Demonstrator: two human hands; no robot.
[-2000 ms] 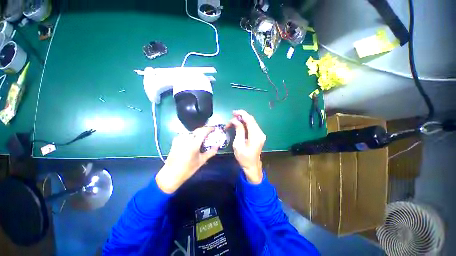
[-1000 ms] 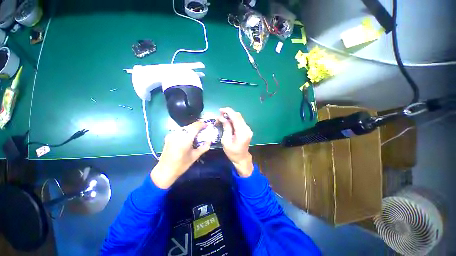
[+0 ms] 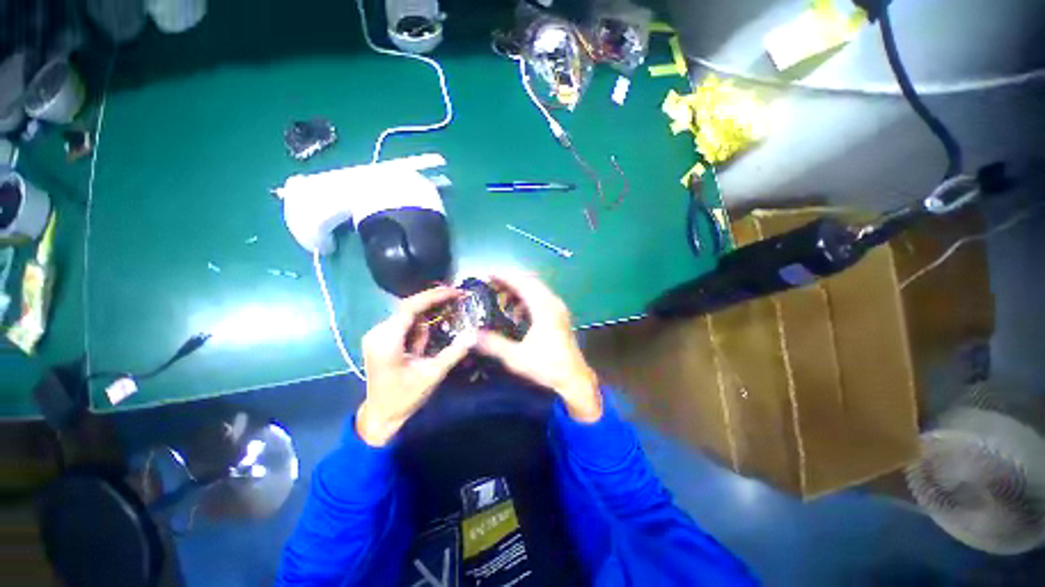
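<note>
My left hand (image 3: 401,365) and my right hand (image 3: 548,344) hold a small dark part with shiny, metallic-looking areas (image 3: 471,307) between their fingertips at the bench's front edge. The part looks like a circuit board or lens module; glare and blur hide its details. The white camera body (image 3: 323,204) lies just beyond my left hand, its black ball head (image 3: 407,250) towards me and close to my left fingertips. A thin silver tool (image 3: 539,240) lies on the mat beyond my right hand. A dark slim tool (image 3: 529,186) lies farther back.
A small dark part (image 3: 309,138) lies behind the camera body. Side cutters (image 3: 701,222) and yellow scraps (image 3: 716,118) are at right. A black cylinder (image 3: 762,268) hangs over the right front corner, above cardboard boxes (image 3: 802,378). A plug cable (image 3: 172,360) lies at front left.
My right hand has closed in on the held part, which both hands now grip from the sides. A thin silver tool now lies apart on the mat. The whole view has shifted.
</note>
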